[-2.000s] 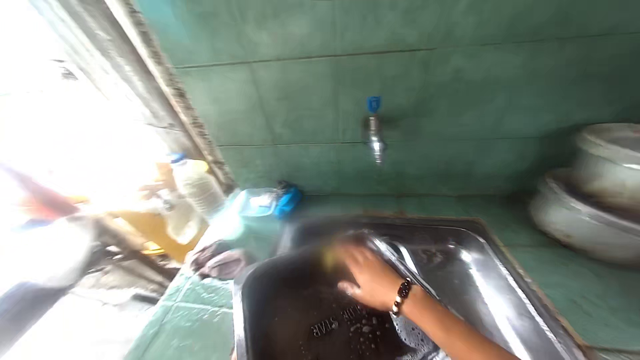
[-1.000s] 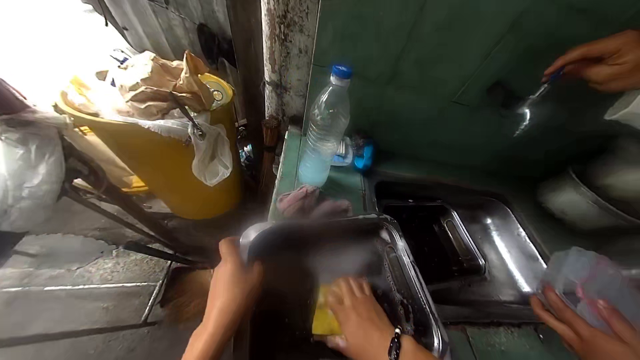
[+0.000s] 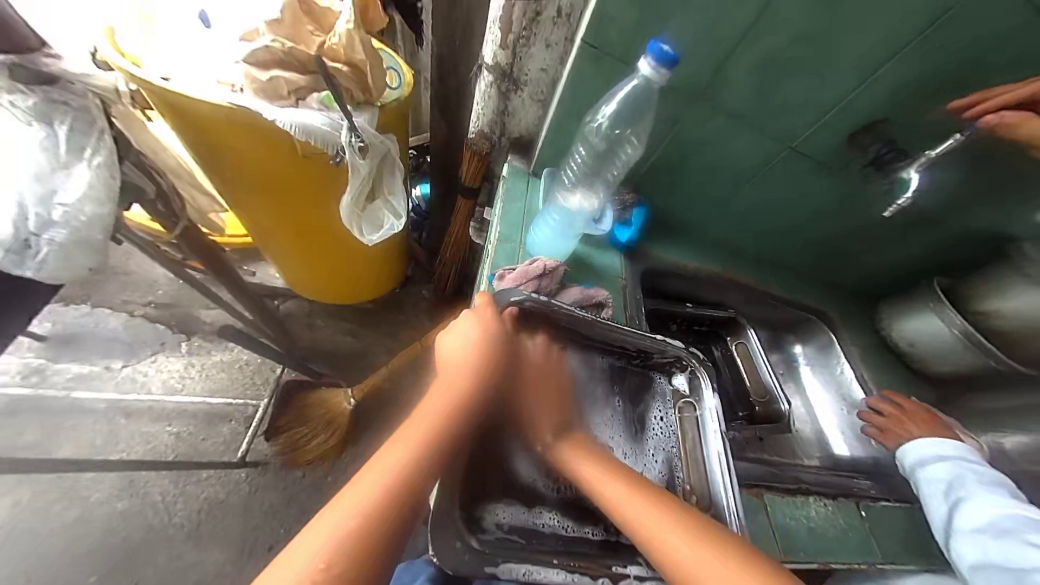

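A soapy dark metal roasting pan (image 3: 626, 422) is tilted at the near edge of the tiled counter. My left hand (image 3: 475, 349) grips its far-left rim. My right hand (image 3: 540, 386), blurred, is pressed to the inner side of the pan close to my left hand; whether a sponge is under it cannot be told. Suds and drops cover the pan's inside. Just beyond the rim lies a pink cloth (image 3: 540, 278), and behind it stands a clear plastic bottle (image 3: 597, 146) with a blue cap and cloudy bluish liquid.
A co-worker's hand (image 3: 906, 418) rests at the steel sink (image 3: 804, 349), which holds another metal pan (image 3: 756, 366). Another hand (image 3: 1007, 110) touches the wall faucet (image 3: 922, 171). Large pots (image 3: 934, 325) stand right. Left are a full yellow bin (image 3: 325, 195) and a broom (image 3: 317, 422).
My right hand has moved from the pan's middle, where it pressed a yellow sponge, toward my left hand. The co-worker's lower hand, which held a clear container, is now at the sink's edge.
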